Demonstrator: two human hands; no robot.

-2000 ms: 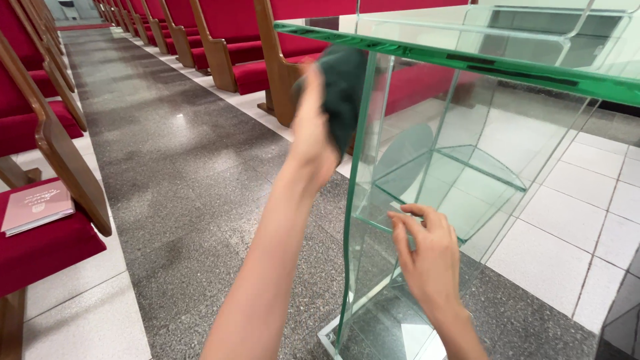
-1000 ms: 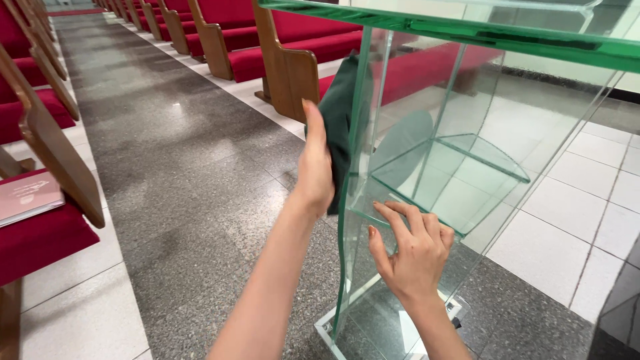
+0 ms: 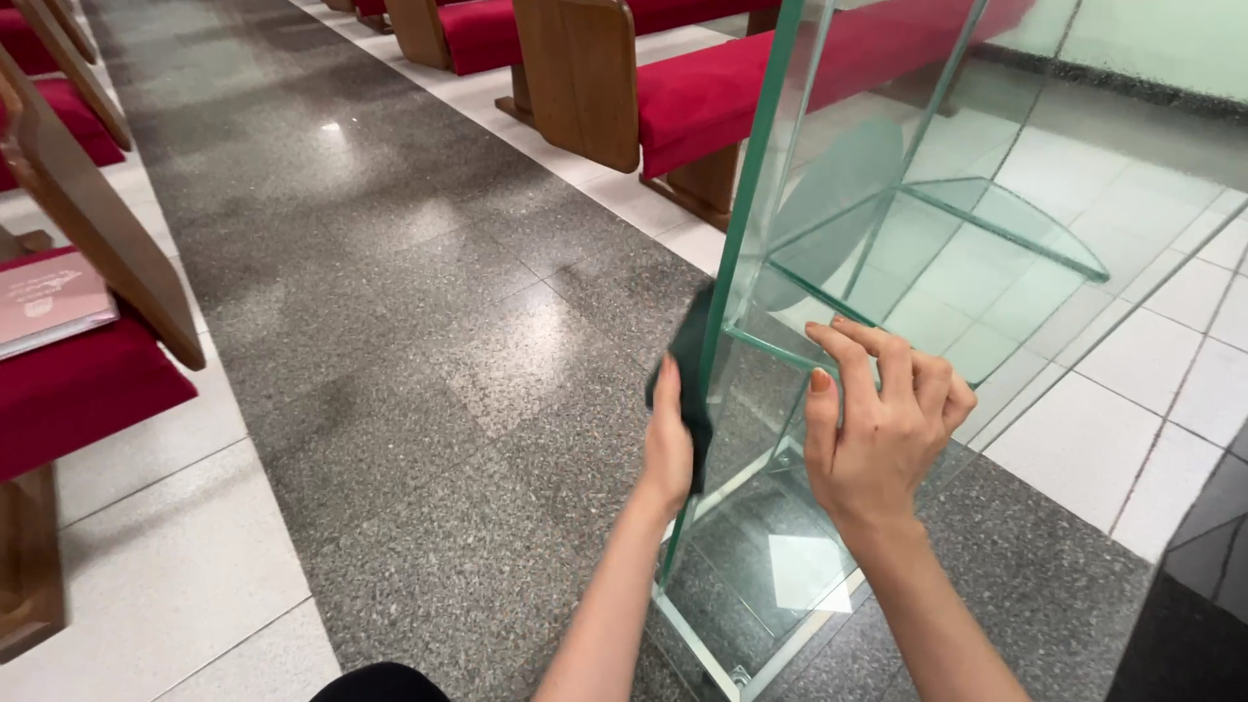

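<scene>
A glass lectern (image 3: pixel 746 195) with green-tinted edges stands at the right of the head view. My left hand (image 3: pixel 670 439) presses a dark green cloth (image 3: pixel 694 375) flat to the outer side panel, near its front edge. The thumb shows on the cloth, while the other fingers are hidden. My right hand (image 3: pixel 882 419) holds nothing; its fingers are bent and apart, close to the front of the lectern beside the inner glass shelf (image 3: pixel 1004 229). Whether the fingertips touch the glass is unclear. Below both hands is the lectern's pale base frame (image 3: pixel 697 639).
Wooden pews with red cushions (image 3: pixel 702 93) line the far side of a grey speckled floor aisle (image 3: pixel 439 390). At the left, a pink book (image 3: pixel 54 297) lies on another red pew cushion (image 3: pixel 93 409). A dark rounded thing (image 3: pixel 380 684) shows at the bottom edge.
My left hand has moved down the lectern's side with the cloth, from just below the top slab. My right hand stays near the shelf. The view has tilted down, so the top slab is out of sight.
</scene>
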